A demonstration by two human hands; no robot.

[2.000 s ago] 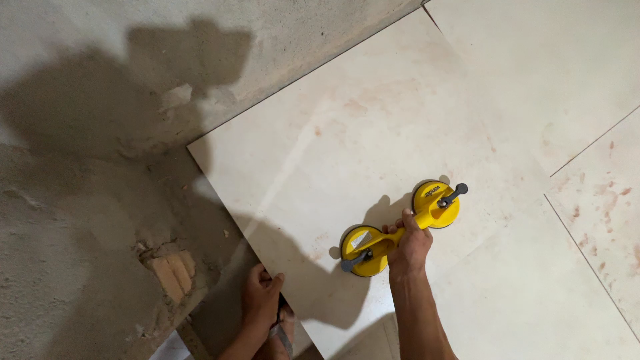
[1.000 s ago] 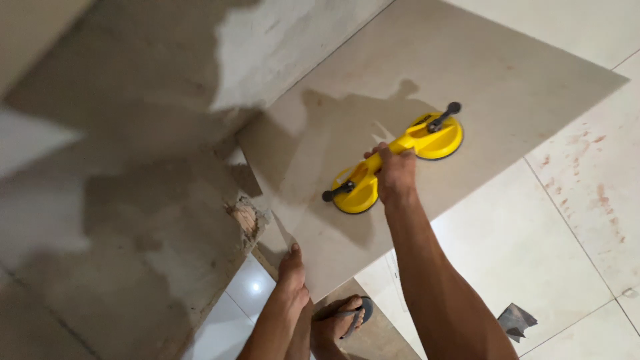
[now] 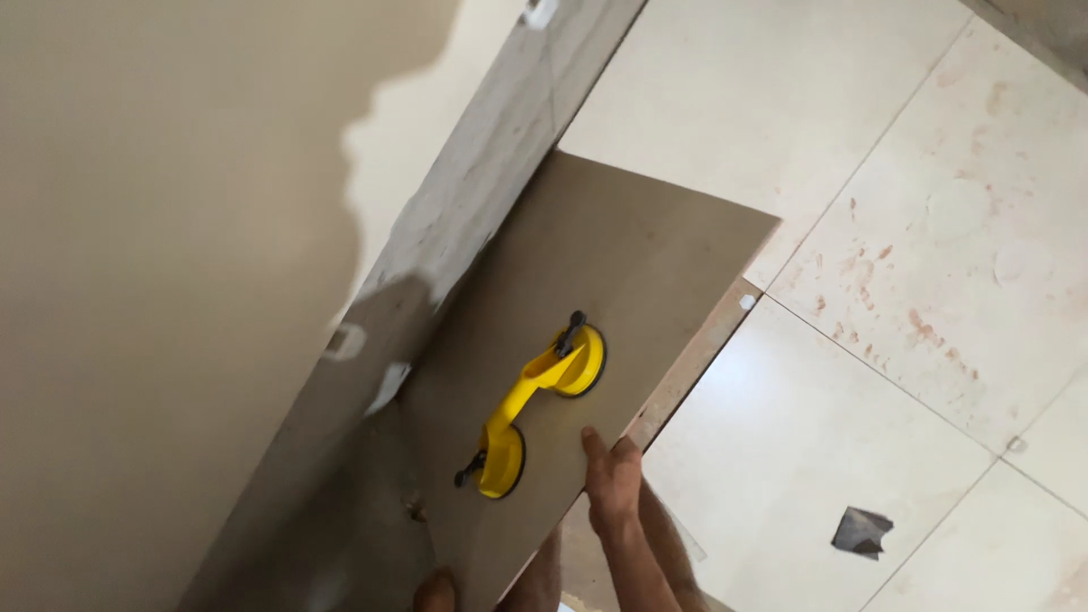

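A large floor tile stands tilted beside the wall, lifted off the floor along its right side. The yellow double suction cup lifter is stuck to its face, with no hand on its handle. My right hand grips the tile's near right edge, thumb on the face and fingers hidden behind it. At the bottom of the view my left hand is at the tile's lower left corner, mostly cut off by the frame, so its grip is unclear.
The wall runs diagonally along the tile's left side. Laid floor tiles extend to the right, with reddish smears on some. A strip of bare substrate shows beside the lifted tile. A torn dark scrap lies on a laid tile. My legs are below.
My right hand has left the yellow lifter's handle and moved to the tile's edge. The tile, flatter in the earlier frames, is now tilted up more steeply. The view has shifted.
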